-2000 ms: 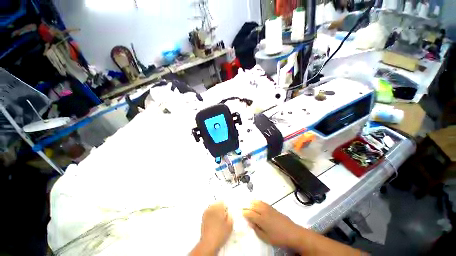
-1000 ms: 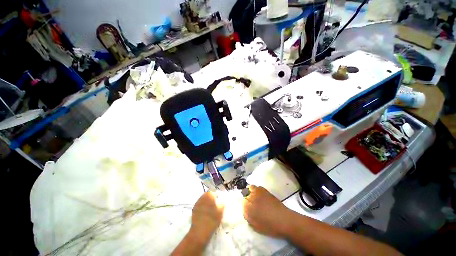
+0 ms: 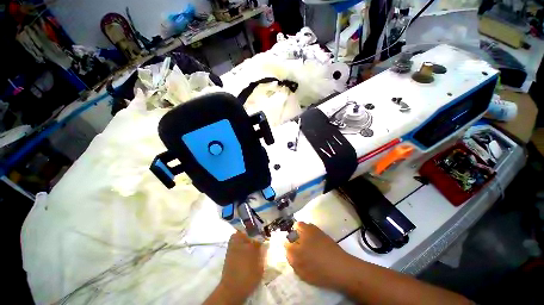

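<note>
A large heap of thin cream-white fabric [image 3: 119,196] covers the left of the table and runs under both hands. My left hand [image 3: 244,262] has its fingers curled down on the fabric just left of the needle area. My right hand [image 3: 313,253] grips the fabric just right of it, fingertips beside the presser foot [image 3: 280,226]. The strip between my hands is brightly lit. The white sewing machine [image 3: 382,107] reaches in from the right. A black phone holder with a blue centre [image 3: 215,149] stands above the needle area and partly hides it.
A black band with pins [image 3: 328,149] wraps the machine arm. An orange piece [image 3: 393,158] sits on the machine front. A flat black device with a cable [image 3: 382,220] lies right of my right hand. A red tray of small metal parts [image 3: 459,173] is farther right. Long thin strands [image 3: 119,268] cross the fabric.
The view has moved closer, so the machine and phone holder look larger. Both hands have moved forward from in front of the machine to beside the presser foot, still on the fabric.
</note>
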